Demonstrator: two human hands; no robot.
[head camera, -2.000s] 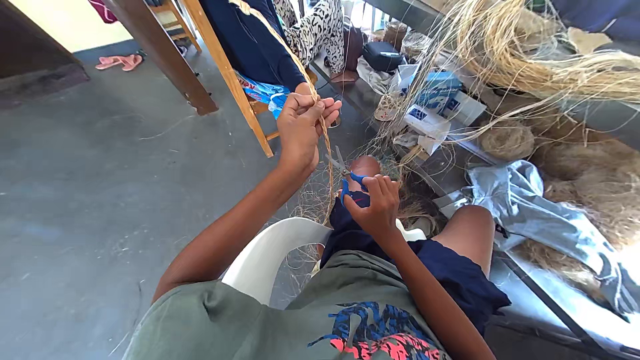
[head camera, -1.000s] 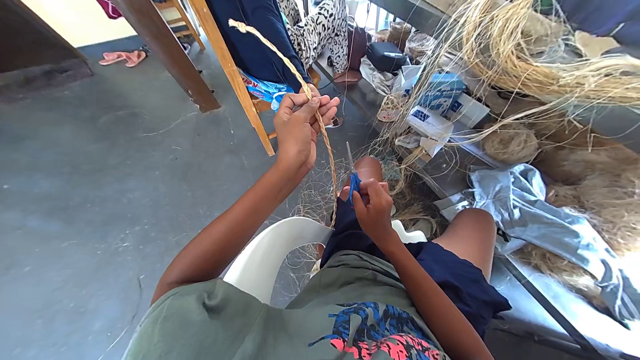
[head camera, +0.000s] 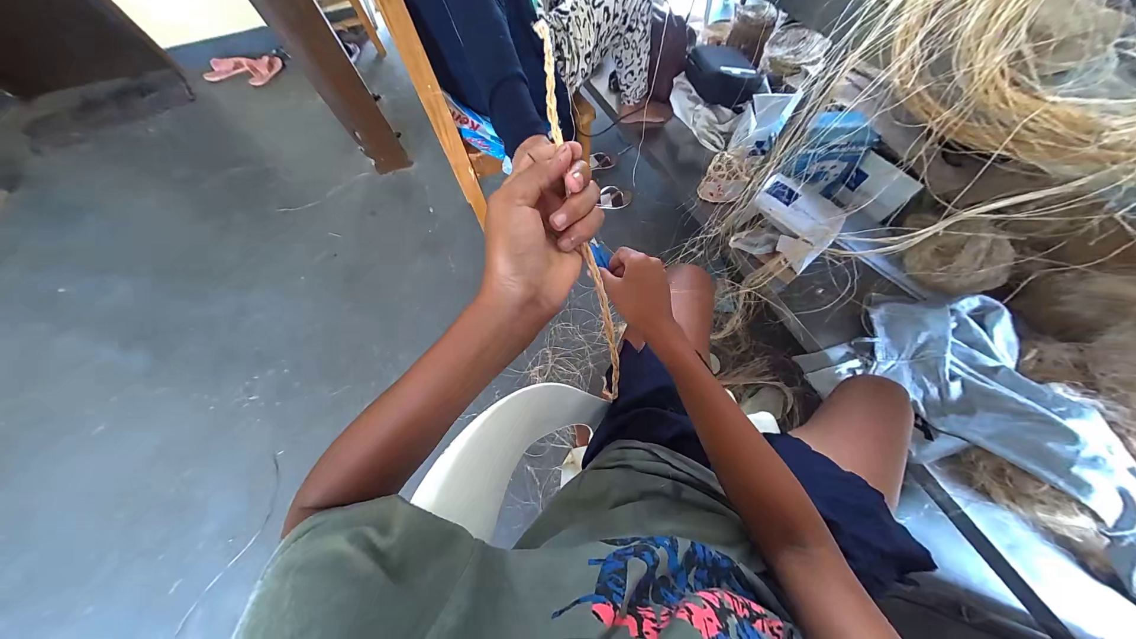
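Note:
A thin braided cord of natural fibre (head camera: 606, 319) runs from above my left hand down to the navy shorts beside the chair arm. My left hand (head camera: 548, 200) pinches it between thumb and fingers, with the knotted end standing up above. Just right of the cord, my right hand (head camera: 635, 286) is closed on scissors, whose blue handle (head camera: 601, 255) shows only in part; the blades are hidden behind the hands.
A white plastic chair (head camera: 497, 435) has its arm at my left. Loose fibre bundles (head camera: 985, 89) hang at upper right, above small boxes (head camera: 803, 209) and a grey cloth (head camera: 994, 373). Beyond my left hand sits another person's dark sleeve (head camera: 497, 80). Pink sandals (head camera: 244, 69) lie on the floor.
The cord's free end, which leaned left, now points more upright. My right hand with the scissors has moved up towards my left hand, and the blades have gone out of sight.

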